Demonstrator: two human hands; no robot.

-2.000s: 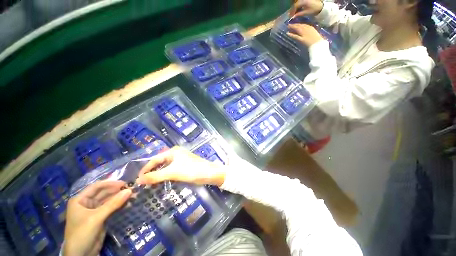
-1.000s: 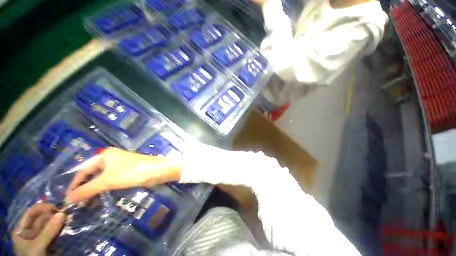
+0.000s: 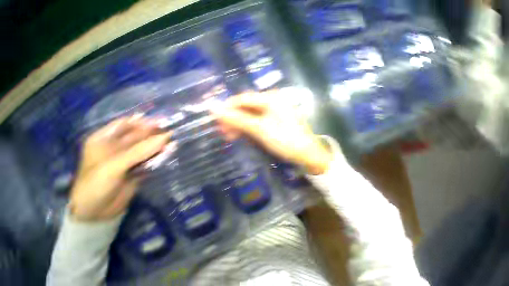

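Note:
The frame is strongly blurred. A clear sheet of round stickers (image 3: pixel 195 148) lies over the near blister tray (image 3: pixel 72 125), its dots smeared into streaks. My left hand (image 3: pixel 114 165) grips the sheet's left part between thumb and fingers. My right hand (image 3: pixel 273 128) is at the sheet's upper right part, thumb and fingers close together; whether it pinches the sheet or a single dot is too blurred to tell. Blue phone rear housings (image 3: pixel 199 215) sit in the tray pockets around and under the sheet.
A second blister tray with blue housings (image 3: pixel 363 61) lies to the right. The green conveyor belt (image 3: pixel 50 42) with its pale edge strip (image 3: pixel 95 42) runs along the upper left. A coworker's pale sleeve (image 3: pixel 485 72) is at the right edge. A brown surface (image 3: pixel 390 184) shows at lower right.
The view has swung, so the near tray and both hands appear further right and higher than a second ago. My hands are further apart, and the sheet between them lies more open.

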